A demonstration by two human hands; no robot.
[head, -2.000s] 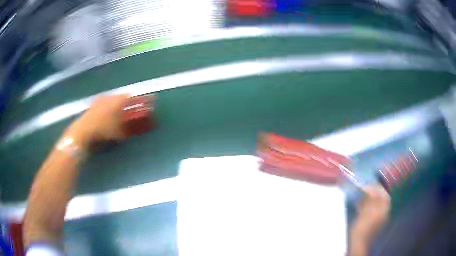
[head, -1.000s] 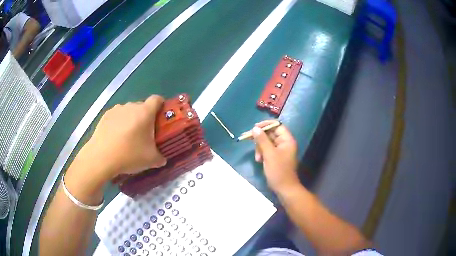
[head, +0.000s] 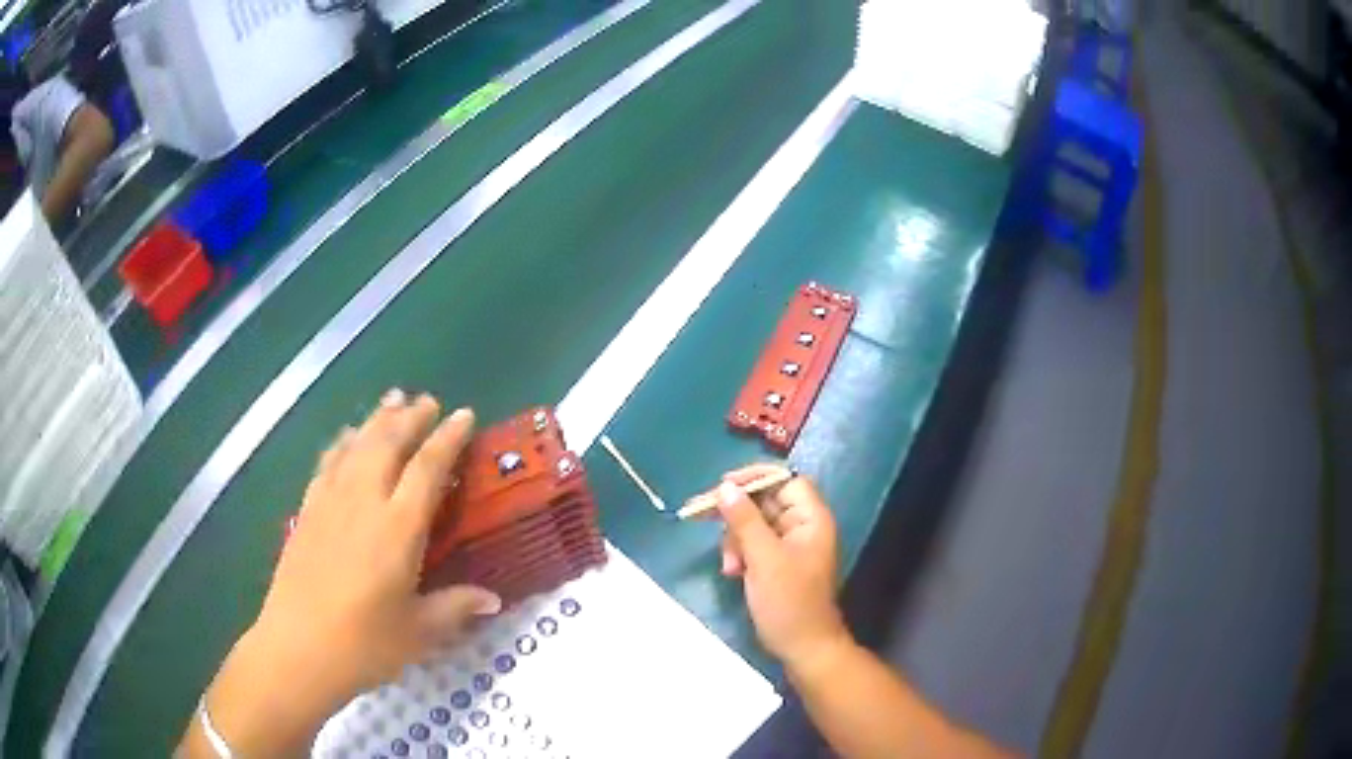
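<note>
A stack of red-brown fixtures stands at the far edge of the white parts tray. My left hand lies over the stack's left part with fingers spread; whether it grips is unclear. Small dark and silvery rings sit in rows on the tray. My right hand holds a tan pick-up stick between thumb and fingers. A single red-brown fixture lies alone beyond my right hand, its four seats showing silver. A slim pale stick lies between the stack and my right hand.
A green belt with pale edge strips curves past on the left. A red bin and a blue bin stand beyond it. White stacked trays stand at the bench's far end. A blue stool is on the floor. A person's arm shows upper left.
Since one second ago, the view has shifted so the work sits lower. My left hand's fingers have spread from their closer hold around the stack. My right hand still holds the stick.
</note>
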